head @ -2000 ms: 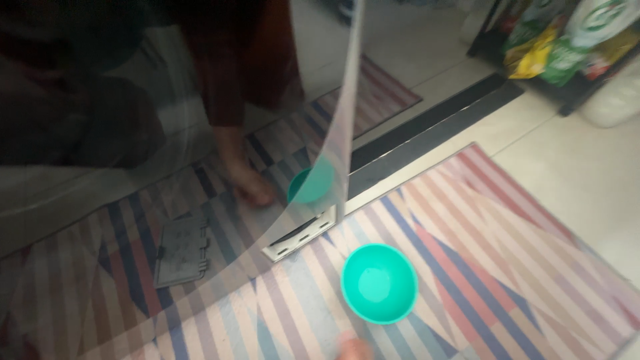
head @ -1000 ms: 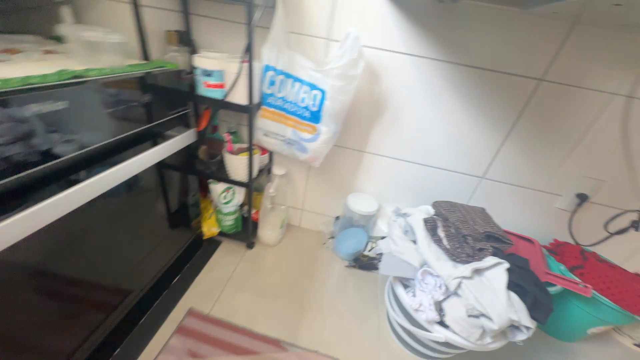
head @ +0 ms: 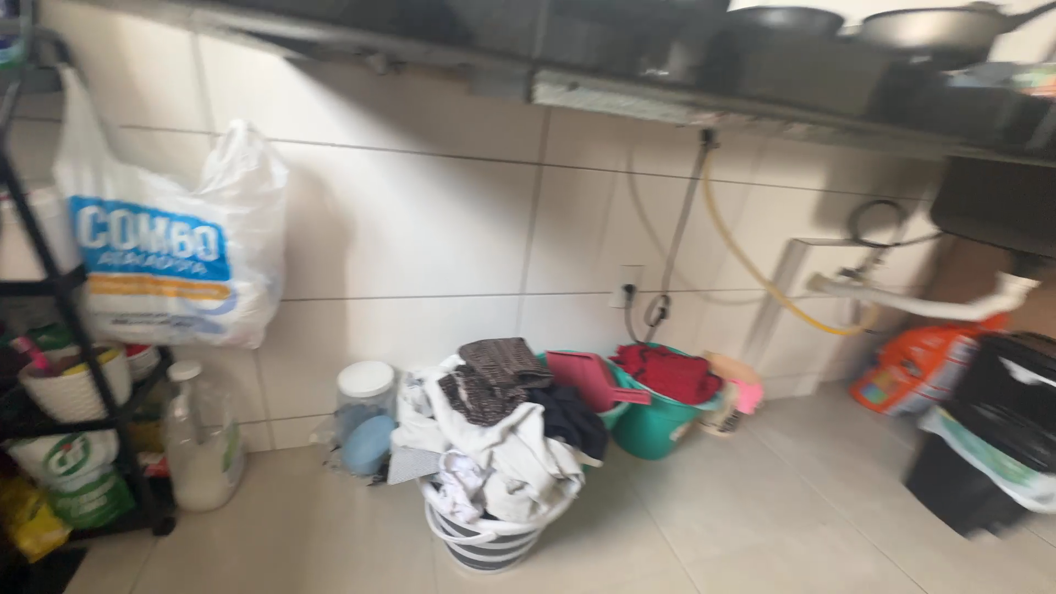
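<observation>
Neither of my hands shows in the head view. A white and grey laundry basket (head: pixel 483 544) stands on the tiled floor, heaped with white, dark and brown patterned clothes (head: pixel 520 454). Behind it to the right is a green bucket (head: pixel 652 429) with red cloth (head: pixel 668 371) in it. A red plastic dustpan-like piece (head: pixel 587 379) lies between the heap and the bucket. Left of the basket are a clear container with a white lid (head: pixel 365 381) and a light blue round object (head: pixel 368 445). The picture is somewhat blurred.
A black rack (head: pixel 62 285) at the left carries a white plastic bag (head: pixel 177 247); a jug (head: pixel 202 454) stands beside it. Overhead runs a dark countertop (head: pixel 495 41) with pans. Hoses and a drain pipe (head: pixel 916 301) hang near a black bin (head: pixel 957 478) and an orange bag (head: pixel 916 363).
The view has swung far from the striped mat and green bowl to the wall and laundry, and further right since one second ago.
</observation>
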